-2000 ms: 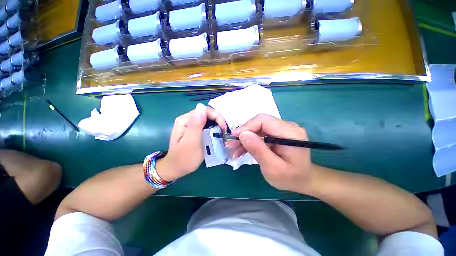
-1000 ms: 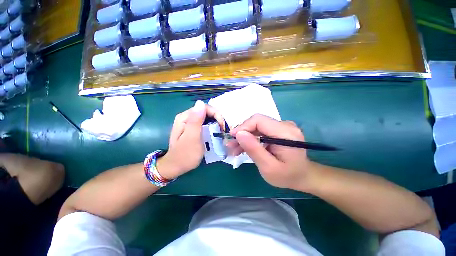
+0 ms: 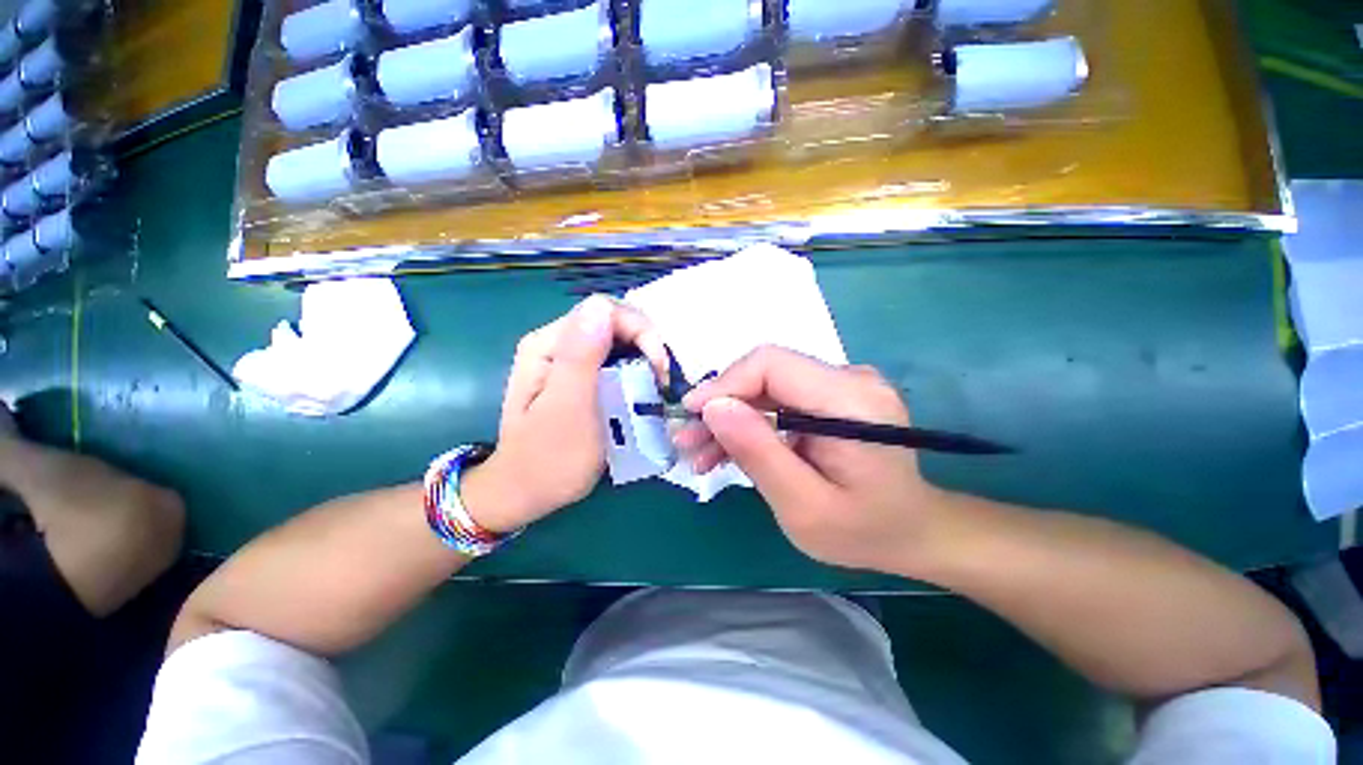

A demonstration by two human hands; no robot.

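My left hand (image 3: 556,411), bare with a beaded bracelet at the wrist, holds a small white device housing (image 3: 640,426) with a black end and a small dark slot. My right hand (image 3: 815,456), also bare, grips a thin black brush (image 3: 897,434) like a pen. The brush's front end points at the housing's black end; its tip is hard to make out between the fingers. A white wipe (image 3: 755,307) lies behind and under the hands on the green bench mat.
A clear blister tray (image 3: 837,127) of white housings sits on an amber carrier tray (image 3: 1181,165) ahead. A crumpled wipe (image 3: 337,351) and thin dark rod (image 3: 190,344) lie left. A creased white strip (image 3: 1330,344) lies right. Another person's arm (image 3: 97,523) is at left.
The hands and brush keep almost the same place, with only slight finger and housing shifts. The other person's arm at left has shifted a little.
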